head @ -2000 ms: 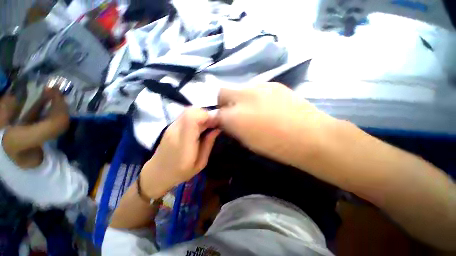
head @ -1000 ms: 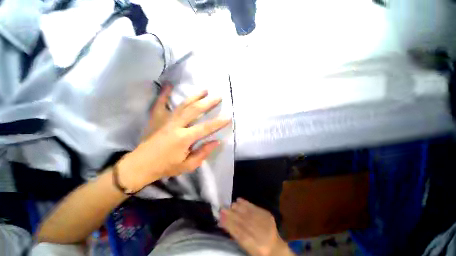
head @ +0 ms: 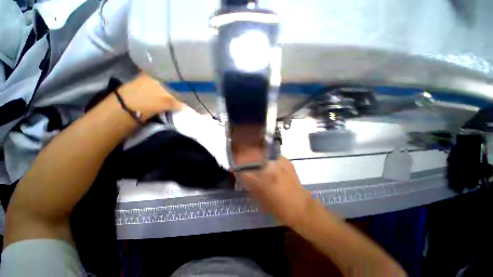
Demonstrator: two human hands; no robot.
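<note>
My left hand [head: 148, 98], slightly blurred, grips the white and black garment [head: 70, 67] left of the sewing machine head [head: 324, 54]. A bunched black part of the cloth [head: 175, 159] lies on the table between my hands. My right hand [head: 273, 181] is under the machine head, at the right end of the black cloth. Its fingertips are partly hidden behind the shiny thread take-up guard [head: 246, 97], so its hold cannot be told. The needle and presser foot are hidden there too.
The ruler strip [head: 184, 212] runs along the grey front table edge. A small pale tab [head: 398, 164] lies on the table at right. A round ribbed tension dial [head: 333, 116] is low on the head. A dark object [head: 469, 157] is at the far right edge.
The view has turned onto the machine head. My left hand has gone from lying spread on the pale cloth to gripping cloth. My right hand has moved from below the table edge up to the guard.
</note>
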